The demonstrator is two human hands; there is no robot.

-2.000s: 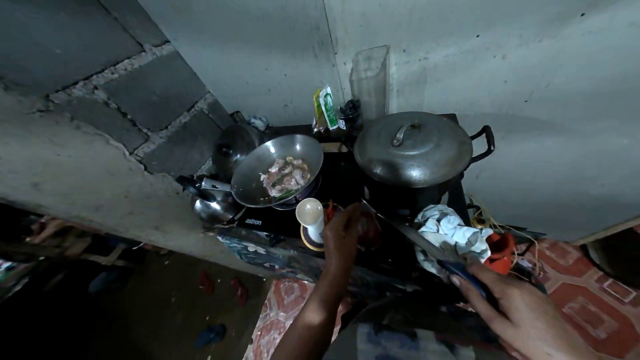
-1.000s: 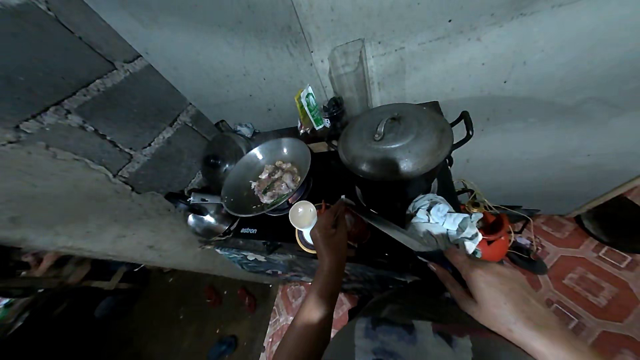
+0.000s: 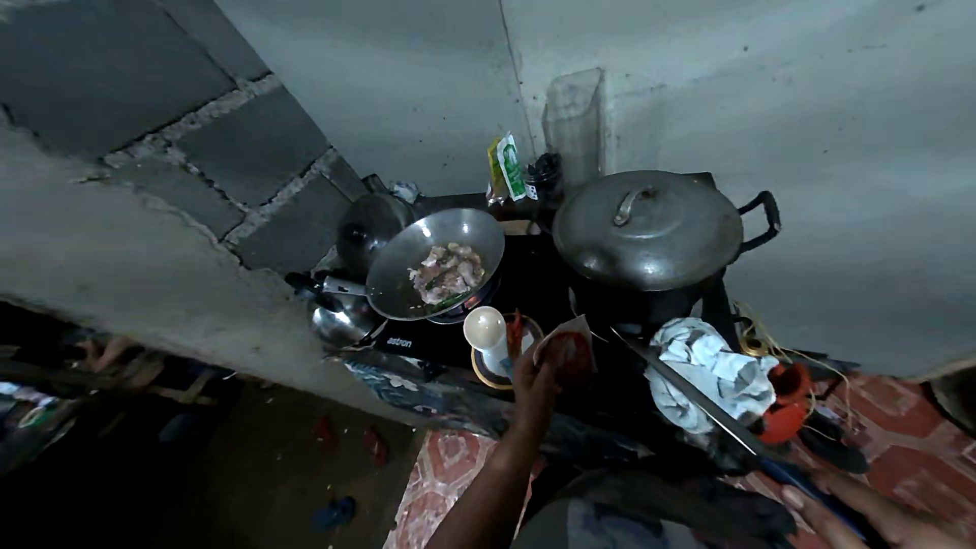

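Observation:
My left hand [image 3: 536, 381] holds a small packet with red contents [image 3: 568, 354] over the front of the black gas stove [image 3: 404, 343]. Just left of it, a white ladle or scoop [image 3: 486, 329] rests on a small round dish [image 3: 482, 372]. At the lower right my right hand [image 3: 854, 507] grips the blue handle of a long knife [image 3: 705, 404], its blade pointing up and left. Pieces of meat [image 3: 450, 274] with some green bits lie in a metal wok [image 3: 396, 263] on the left burner.
A lidded metal pot [image 3: 648, 229] covers the right burner. A crumpled white cloth [image 3: 709, 374] and an orange-red container [image 3: 785, 419] are at the right. Sachets [image 3: 509, 168] stand against the back wall. A pot lid [image 3: 370, 229] leans behind the wok.
The packet with red contents is now plainly in my left hand. The knife has moved down and right, away from my left hand.

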